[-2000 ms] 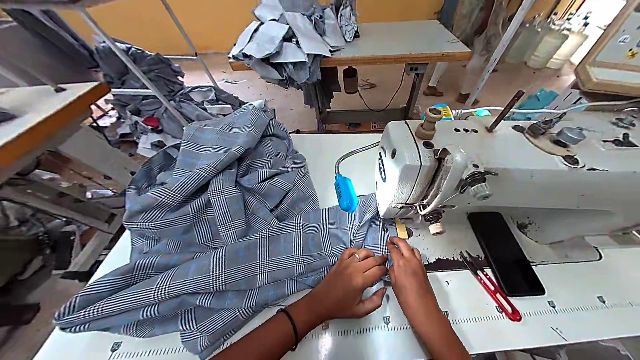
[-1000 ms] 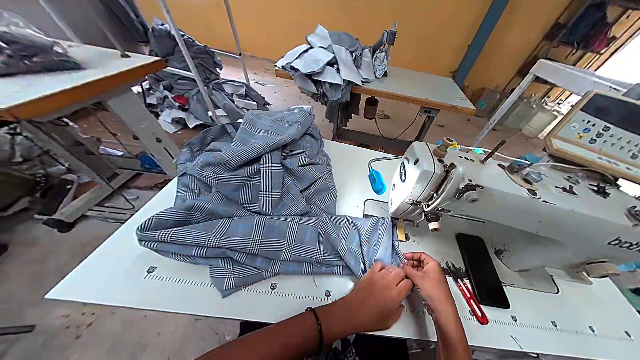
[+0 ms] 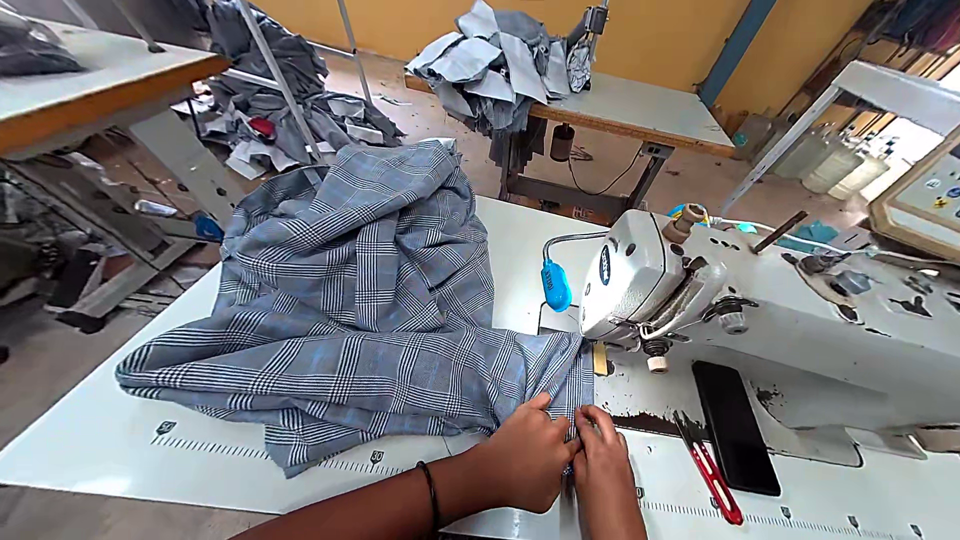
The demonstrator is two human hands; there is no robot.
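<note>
A grey plaid fabric garment [image 3: 360, 300] lies bunched across the white sewing table [image 3: 97, 457]; its right end reaches the needle area of a Brother sewing machine [image 3: 637, 277]. My left hand [image 3: 529, 454] presses and grips the fabric near its right edge, with a dark band on the wrist. Close beside it, my right hand [image 3: 600, 457] pinches the same edge between thumb and fingers. Both hands are just in front of the machine head. The needle and presser foot are mostly hidden. Right of my hands lie red-handled thread snips [image 3: 712, 480] and a black phone [image 3: 735, 427].
A blue lamp on a bent metal neck [image 3: 556, 285] stands left of the machine head. Behind is another table [image 3: 637, 112] with piled grey cloth pieces [image 3: 495, 60]. More cloth [image 3: 300, 112] lies on the floor at the back left, near an orange-edged table [image 3: 112, 82].
My hands stay at the fabric's right edge, with my left hand's forefinger now stretched out on the cloth. The view has swung since two seconds ago.
</note>
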